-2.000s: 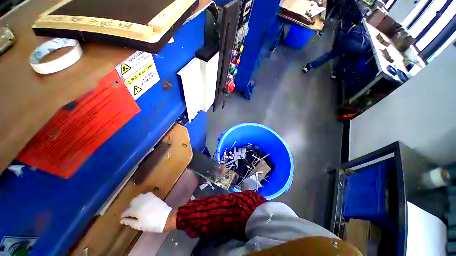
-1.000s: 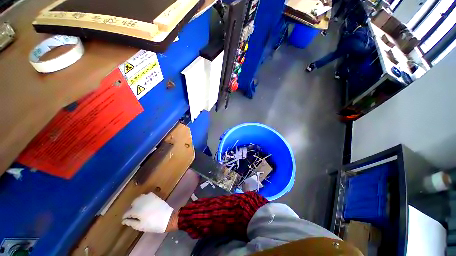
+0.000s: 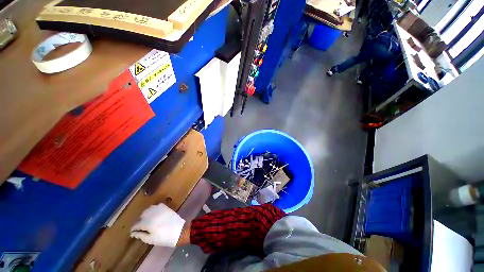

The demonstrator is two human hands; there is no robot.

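My right hand [image 3: 158,225], in a white glove below a red and black checked sleeve, rests on the pale wooden rail [image 3: 183,172] along the blue machine. Its fingers are curled, and whether they grip the rail's edge or anything else is hidden. The rail has a rounded end, a dark slot and small bolt holes. A pinkish surface [image 3: 195,201] lies beside it. My left hand is out of the picture.
A blue waste bin [image 3: 312,175] holding scraps stands past the rail's end. A wood-framed die [image 3: 106,19] and tape roll [image 3: 79,54] lie on the top shelf. A dark metal rack [image 3: 426,196] stands at right. A person [image 3: 379,50] bends near a far bench.
The view has shifted slightly, so the machine and bin sit a little differently in the picture. My right hand stays at the same part of the rail.
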